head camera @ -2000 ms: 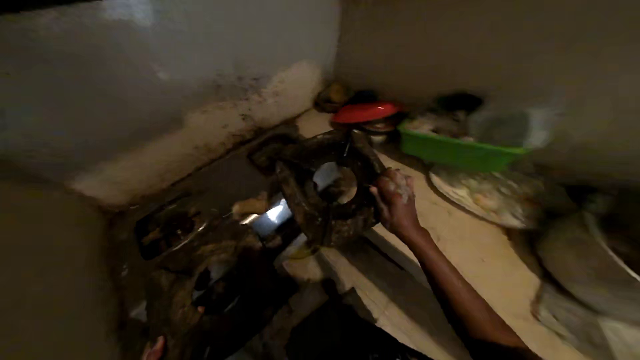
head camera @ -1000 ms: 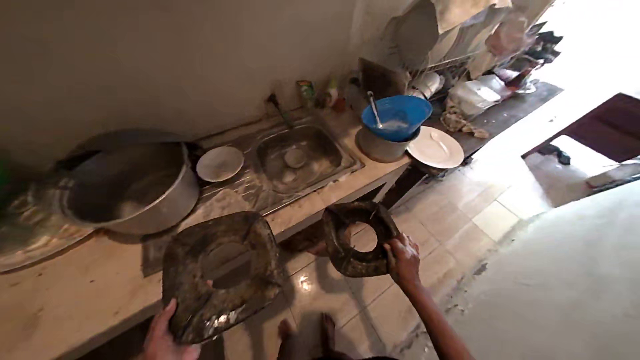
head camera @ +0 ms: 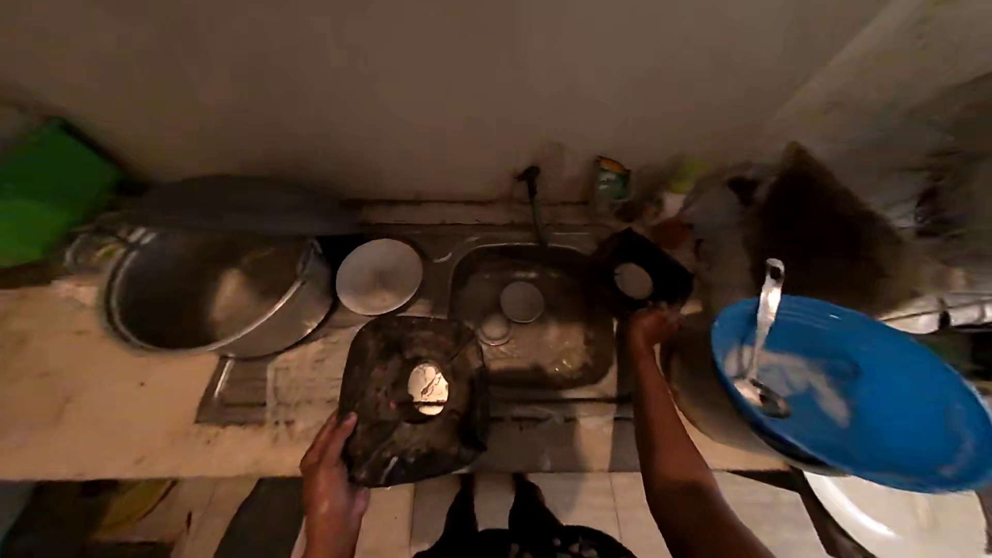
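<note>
My left hand (head camera: 335, 473) grips the lower left edge of a blackened, square metal stove plate (head camera: 380, 430) with a round hole in its middle. This plate is over the counter's front edge, left of the sink. My right hand (head camera: 653, 327) is shut on a smaller dark stove plate (head camera: 668, 273), also with a round hole, at the right rim of the metal sink (head camera: 558, 364). Its fingers are partly hidden. Inside the sink lie small round things too dim to name. A white bowl (head camera: 380, 277) stands just left of the sink.
A large metal pot (head camera: 267, 329) stands at the left, near a green plastic container (head camera: 54, 182). At the right, a blue plastic basin (head camera: 883, 395) holding a metal ladle (head camera: 767, 318) rests on a pot. A black tap (head camera: 532, 182) and a small packet (head camera: 612, 182) are behind the sink.
The view has swung from the dim corner to the sink. My right hand has carried the smaller plate to the sink's right rim. The larger plate, in my left hand, remains left of the sink.
</note>
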